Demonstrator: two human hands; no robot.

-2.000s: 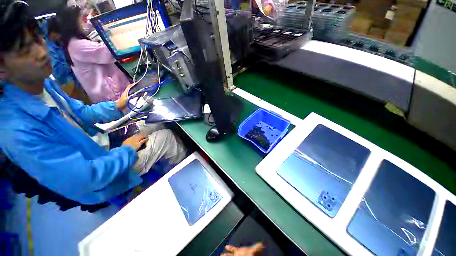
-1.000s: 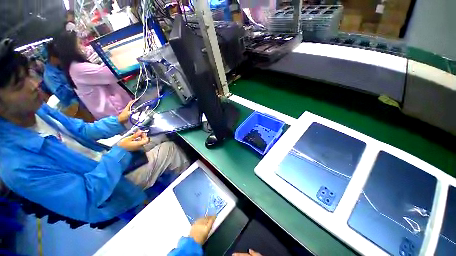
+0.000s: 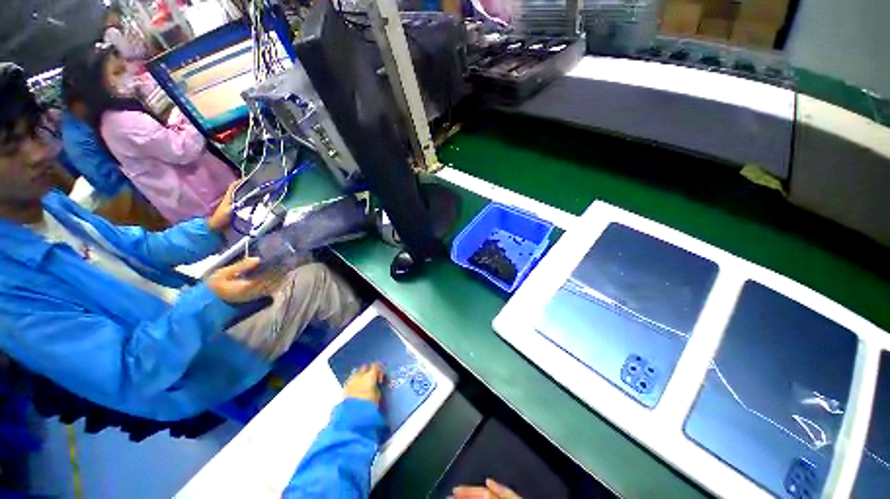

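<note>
A blue tablet (image 3: 376, 346), back up, lies in the white foam tray (image 3: 263, 439) at lower left, its camera rings at its right corner. My left hand (image 3: 363, 381), in a blue sleeve, has its fingertips at the tablet's upper face; whether they grip anything is too small to tell. My right hand (image 3: 485, 490) is cut off by the bottom edge, fingers partly visible; what it holds cannot be told. A second white foam tray (image 3: 515, 317) on the green bench holds several tablets with wrinkled clear film. A blue parts bin (image 3: 503, 246) holds tiny black pieces.
A black monitor stand (image 3: 415, 229) rises beside the bin. A seated person in a blue smock (image 3: 127, 341) at left handles a dark device among cables. A person in pink sits behind. The green conveyor (image 3: 546, 175) runs past the bench's far side.
My left hand came into view from below and moved up and left from the tablet's camera end towards its middle. My right hand stays low at the bottom edge. The neighbour's device is lifted and tilted.
</note>
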